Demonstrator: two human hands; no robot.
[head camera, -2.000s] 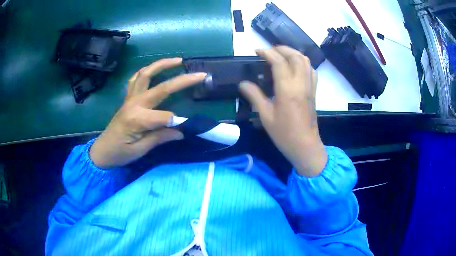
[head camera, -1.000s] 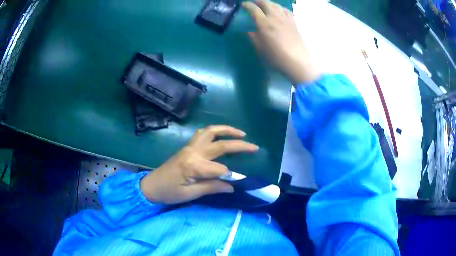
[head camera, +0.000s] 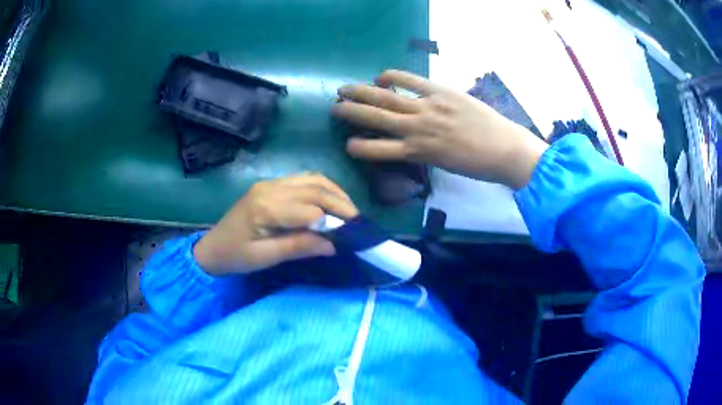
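Note:
My left hand (head camera: 273, 225) holds a curled white and black backing sheet (head camera: 392, 259) between thumb and fingers, low in front of the smock. My right hand (head camera: 431, 126) is palm down over a black plastic housing (head camera: 398, 183) on the green mat, its fingers across the far part. The hand hides much of this housing, and the thumb cannot be made out. Another black housing (head camera: 218, 103), open side up, lies at the left on top of a second black piece (head camera: 204, 149).
White paper sheet (head camera: 507, 207) covers the bench's right part, with black tape tabs at its edge. On it lie black housings (head camera: 503, 99), partly behind my right arm, and a red-handled brush (head camera: 586, 77). The green mat (head camera: 87, 119) spans the left. A dark metal-edged drawer or frame is low right.
My right hand has come back from the far side of the mat, and the housing there now lies nearer, under it. My left hand keeps the backing sheet. The camera view has shifted.

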